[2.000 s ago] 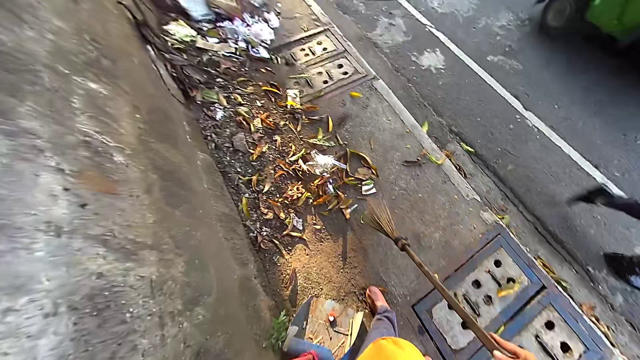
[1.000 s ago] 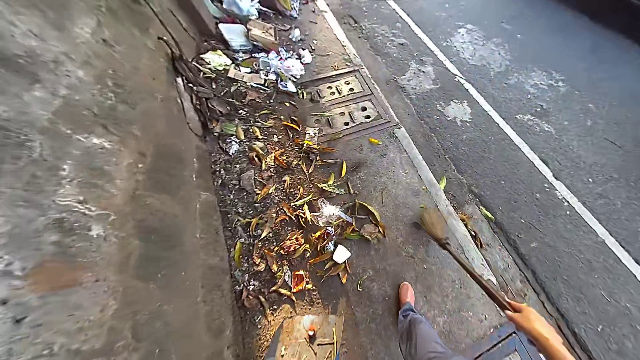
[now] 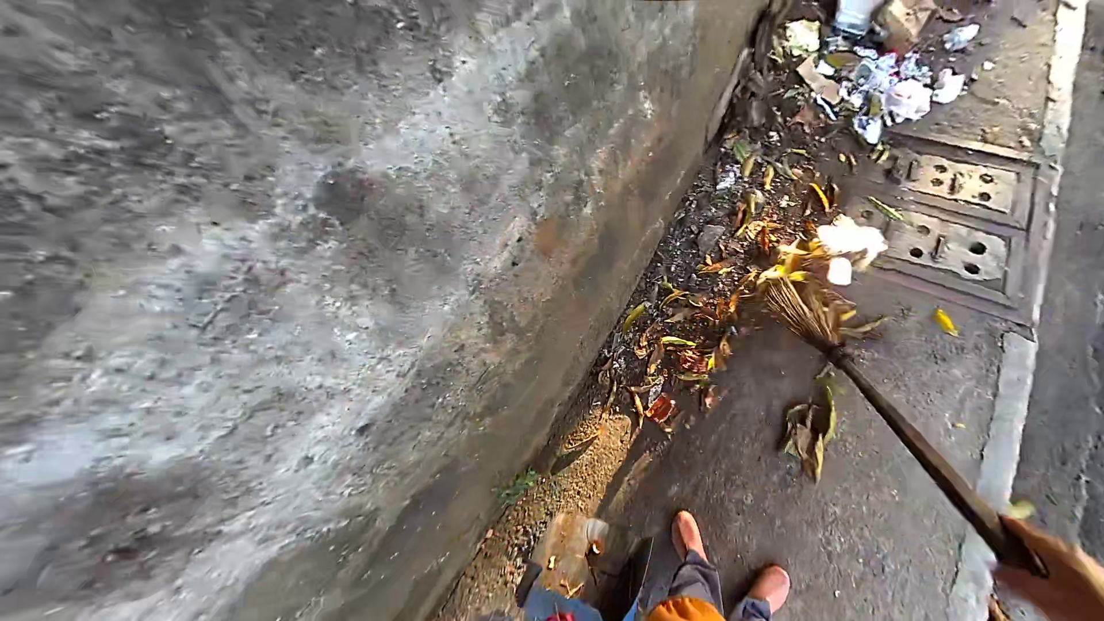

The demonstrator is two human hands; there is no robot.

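At the lower right edge of the head view, my right hand (image 3: 1048,565) grips the wooden handle (image 3: 918,440) of a stick broom. Its splayed bristles (image 3: 798,310) touch the dry leaves (image 3: 690,302) and a crumpled white piece of litter (image 3: 849,241) on the pavement. A curled brown leaf (image 3: 809,431) lies beside the handle. My left hand is out of view. Near my feet at the bottom stands a dustpan-like container (image 3: 565,552) with some debris on it; what holds it is hidden.
A rough concrete wall (image 3: 345,302) fills the left side. Crumpled papers and plastic (image 3: 897,90) are piled at the upper right, near perforated drain covers (image 3: 957,250). A pale kerb (image 3: 1005,414) borders the asphalt road (image 3: 1069,345). Sandy dirt (image 3: 595,457) lies along the wall.
The broom has moved from near the kerb onto the leaves and white litter. The leaf pile is shifted and narrower. The view has swung towards the wall.
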